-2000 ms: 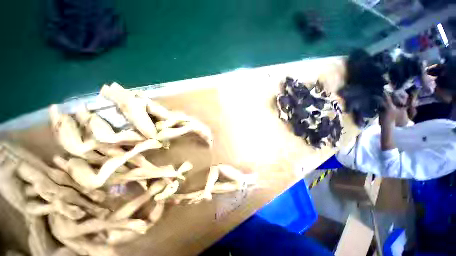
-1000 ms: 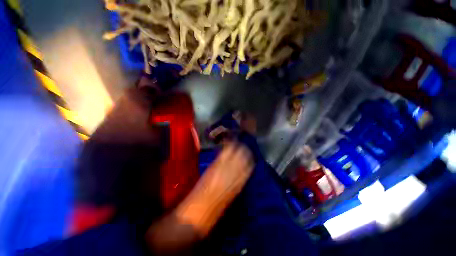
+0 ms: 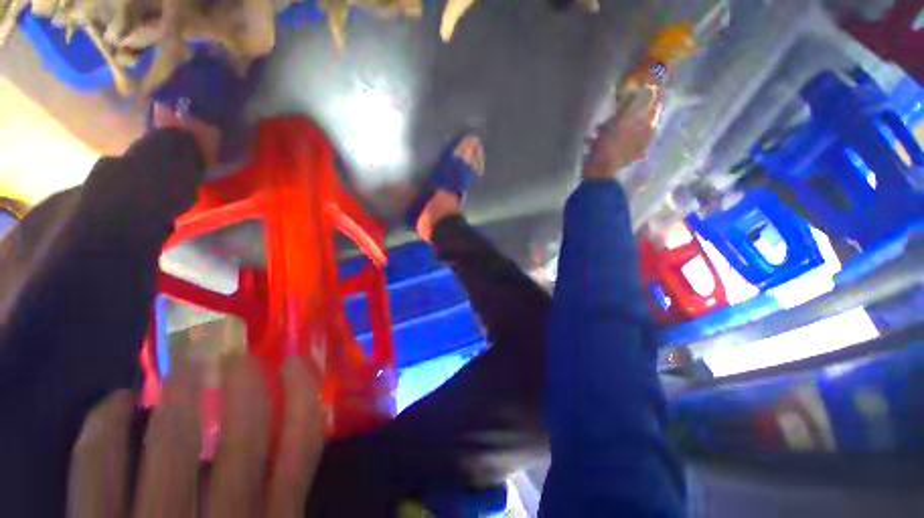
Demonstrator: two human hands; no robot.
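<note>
My left hand point(image 3: 203, 435) is large and blurred at the bottom left edge. Its fingers point up and are slightly apart, with no held thing visible. It overlaps the lower part of a red plastic stool point(image 3: 294, 233) in the picture; contact is unclear. My right arm, in a dark blue sleeve, reaches up and away at the right. My right hand point(image 3: 620, 137) is low over the grey floor, at a small orange-yellow thing point(image 3: 671, 46). Blur hides whether the fingers hold anything.
Beige limb pieces point(image 3: 223, 25) hang over a blue bin point(image 3: 66, 51) at the top left. Dark-trousered legs end in feet with dark sandals point(image 3: 458, 167) around the stool. Blue stools point(image 3: 760, 238) and a smaller red stool point(image 3: 684, 273) stand at the right.
The view has turned from the bench down to the floor. Since the last frame, the limb heap has shifted up, and my right arm now extends towards the orange-yellow thing.
</note>
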